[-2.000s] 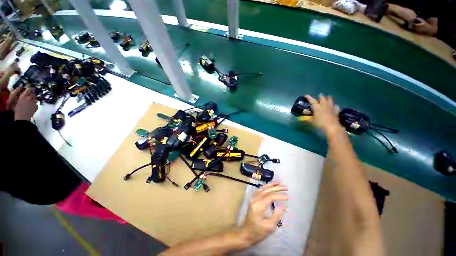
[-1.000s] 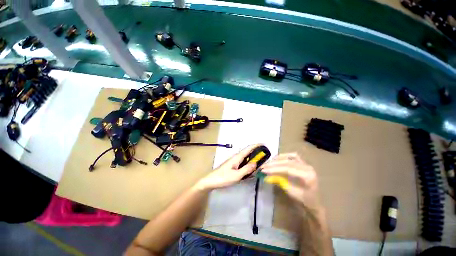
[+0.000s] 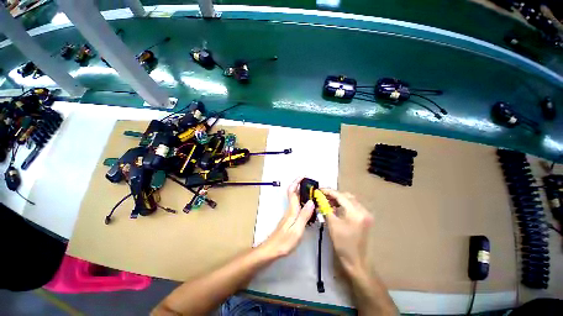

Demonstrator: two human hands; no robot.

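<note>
My left hand (image 3: 289, 228) holds a black housing (image 3: 308, 190) with its open side up, over the white strip of bench between two cardboard sheets. A black cable lead (image 3: 320, 259) hangs from it toward me, with a small plug at its end. My right hand (image 3: 349, 223) grips a bright yellow-handled tool (image 3: 322, 202), its far end at the open housing. The tool's tip and most of the housing's inside are hidden by the fingers.
Unfinished units (image 3: 179, 154) lie tangled on the left cardboard (image 3: 166, 247). Stacked black covers (image 3: 392, 164) and a closed unit (image 3: 479, 258) lie on the right cardboard (image 3: 426, 241). A row of covers (image 3: 525, 216) is at far right. The green conveyor (image 3: 278, 92) carries spaced units behind.
My right hand came back from the conveyor and now holds the yellow tool. My left hand took hold of a housing. In the last second, the tool moved onto the housing, which turned more upright.
</note>
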